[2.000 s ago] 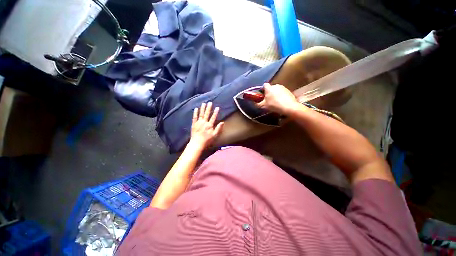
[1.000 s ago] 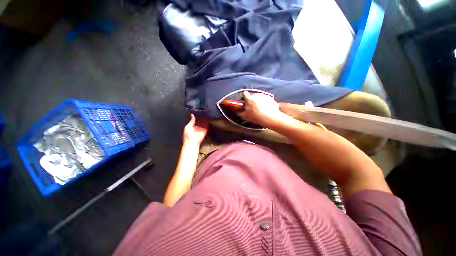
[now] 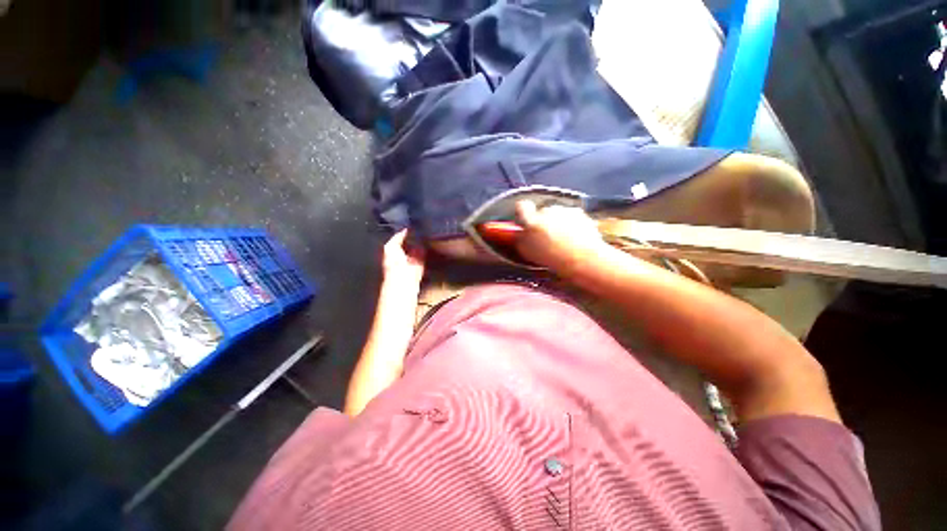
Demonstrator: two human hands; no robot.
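A dark blue-grey garment (image 3: pixel 519 114) lies over a tan padded form (image 3: pixel 763 202), heaped toward the upper left with shiny lining showing. My right hand (image 3: pixel 556 236) is closed around the red-brown handle of a steam iron (image 3: pixel 493 223), whose pointed tip faces left, at the garment's near edge. My left hand (image 3: pixel 403 254) is at the garment's near left corner. Its fingertips touch the edge and are partly hidden, so I cannot tell whether they pinch the cloth. A whitish band (image 3: pixel 789 250) runs from the iron to the right.
A blue lattice crate (image 3: pixel 234 275) with whitish pieces stands on the floor at the left, with a thin metal bar (image 3: pixel 265 379) beside it. A bright blue strip (image 3: pixel 739 78) lies behind the form on the pale cloth-covered table (image 3: pixel 665 62). Thin hoses curve behind the iron.
My left hand has moved from lying flat on the cloth to the garment's near left corner. The iron has shifted along the near edge. The view has swung, bringing the crate more into sight.
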